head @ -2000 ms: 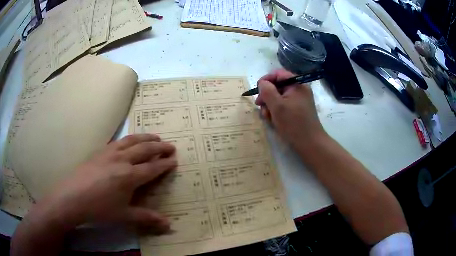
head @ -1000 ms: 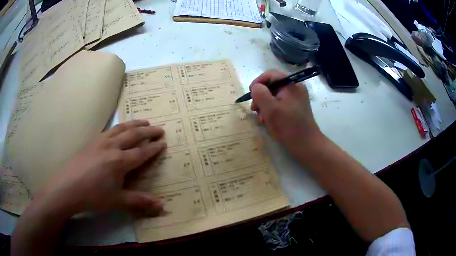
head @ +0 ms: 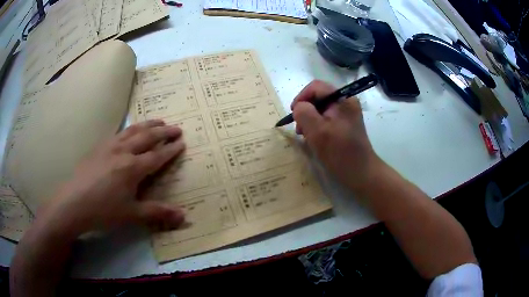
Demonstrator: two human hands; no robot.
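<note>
A tan printed ticket sheet [head: 246, 139] with two columns of ruled boxes lies on the white tabletop. My left hand [head: 130, 174] lies spread over its left side and covers part of the left column. My right hand [head: 333, 130] holds a black pen [head: 354, 88]; the pen's tip is at the right edge of the third box down in the right column. Whether the tip touches the paper I cannot tell. A large plain kraft piece [head: 69, 122] with a curved edge lies left of the sheet, partly under my left hand and forearm.
Other kraft sheets [head: 64, 35] lie upper left. A notepad [head: 261, 7] is at the top. To the right are a grey round container [head: 345, 43], a black phone [head: 391, 64], a black stapler [head: 449, 58] and a red-and-white item [head: 488, 138]. The table's dark red edge [head: 278, 257] runs in front.
The ticket sheet has shifted up and left in the view, with my left hand on it. The pen tip has moved from the top right box to the third one down.
</note>
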